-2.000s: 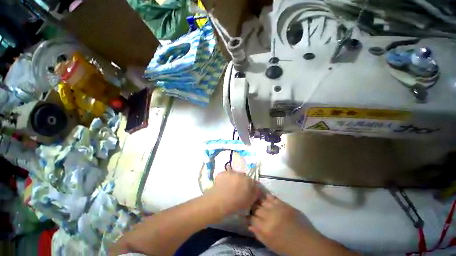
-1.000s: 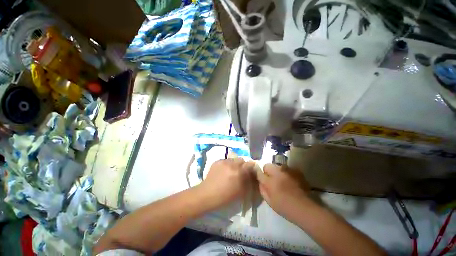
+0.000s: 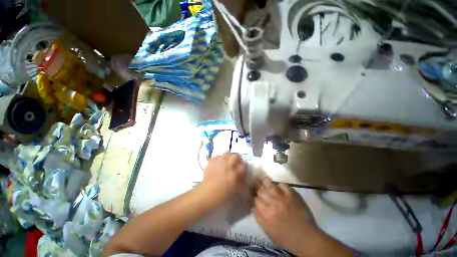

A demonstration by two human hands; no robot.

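A blue-and-white checked fabric piece with a round opening lies on the white machine bed, left of the needle area. Its right part runs under the lit end of the sewing machine head. My left hand presses on the fabric's near part with bent fingers. My right hand is right beside it and nearer to me, its fingers on whitish cloth at the edge. Glare and the fingers hide the exact grip and the needle point.
A stack of checked panels stands behind the bed. A dark phone lies at left, beside a crumpled pale heap. A slim metal tool and red cord are at right. A brown cardboard box is behind.
Since the last earlier frame, the checked piece shows further up beside the needle area. My right hand has come back toward me from the needle area. The camera view has shifted slightly.
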